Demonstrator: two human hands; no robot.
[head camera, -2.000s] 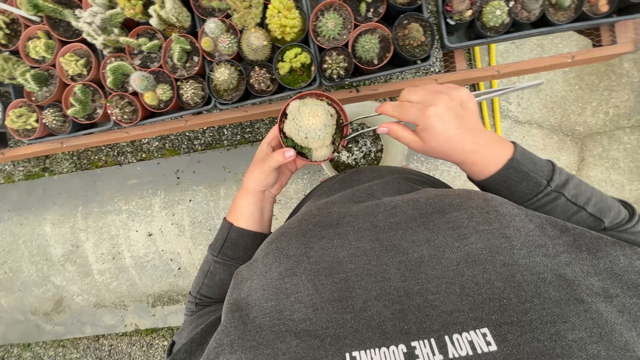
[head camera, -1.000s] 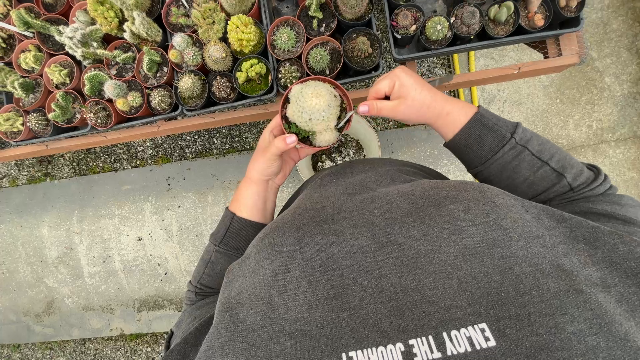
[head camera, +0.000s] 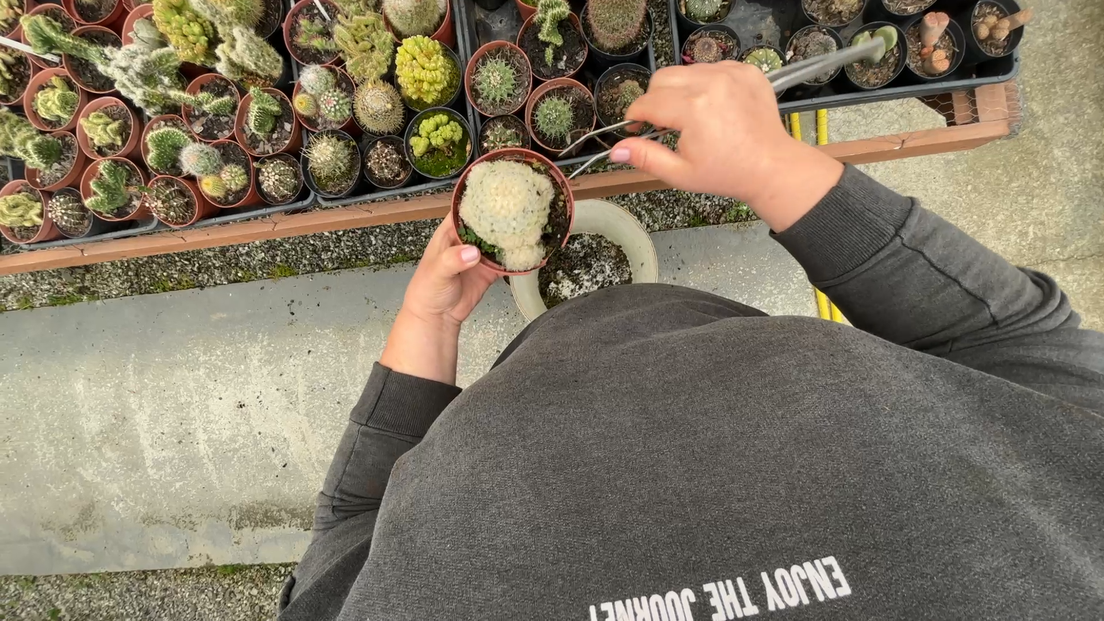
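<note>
My left hand (head camera: 448, 274) holds a round terracotta-coloured pot (head camera: 567, 216) from below and the left, its thumb on the rim. A pale, densely spined cactus (head camera: 509, 211) fills most of the pot, with dark soil and some green growth at its edges. My right hand (head camera: 707, 129) grips long metal tweezers (head camera: 798, 73). Their two tips are spread apart just right of the pot's upper rim; whether they touch the rim I cannot tell. Below the pot stands a larger pale round container (head camera: 640, 246) with dark, white-flecked soil (head camera: 591, 267) in it.
Black trays (head camera: 285, 207) of small potted cacti and succulents stand along the far side, on a wood-edged bench (head camera: 362, 222) with wire mesh. Yellow hoses (head camera: 821, 142) run down at the right. A grey concrete strip (head camera: 172, 414) lies at the left, with gravel (head camera: 147, 259) beside it.
My right hand has moved up and away from the cactus; the tweezer tips, beside the plant one second ago, are now outside the pot. My left hand still holds the pot.
</note>
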